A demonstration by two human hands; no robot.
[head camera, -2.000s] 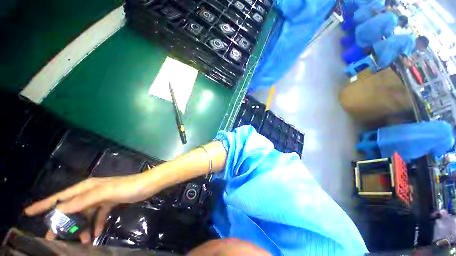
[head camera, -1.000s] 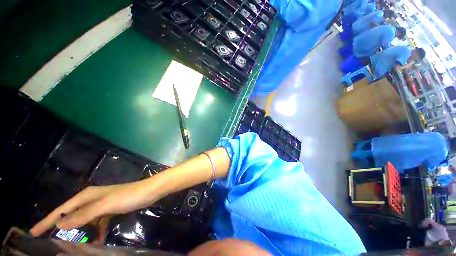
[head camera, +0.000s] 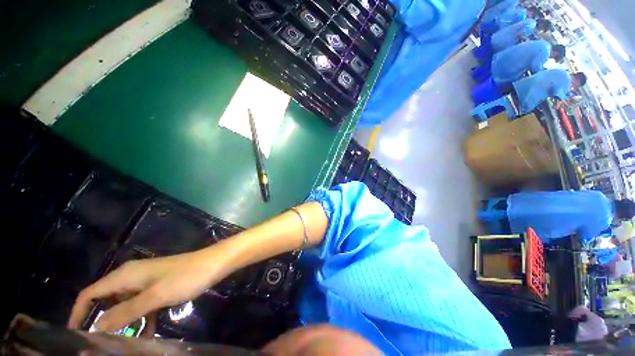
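Note:
A smartwatch unit [head camera: 129,329] shows at the bottom left, its dark face partly lit with a small green patch. My right hand [head camera: 150,281] reaches in from the right and is closed around the unit, its fingers bent over the front face. The hand covers part of the unit, and the picture's bottom rim cuts it off. Black glossy trays [head camera: 170,229] lie under the hand and forearm. One ringed watch back [head camera: 273,276] sits in a pocket beside the forearm. My left hand is not in view.
A loaded tray stack [head camera: 306,38] stands at the top on the green mat [head camera: 167,128]. A pen [head camera: 258,156] lies across a pale paper note [head camera: 240,104]. More black trays [head camera: 390,191] are beyond the bench edge. Other workers in blue sit at the right.
My right hand has shifted slightly right and its outstretched finger has bent in over the unit. Less of the lit screen shows. The whole view has shifted slightly.

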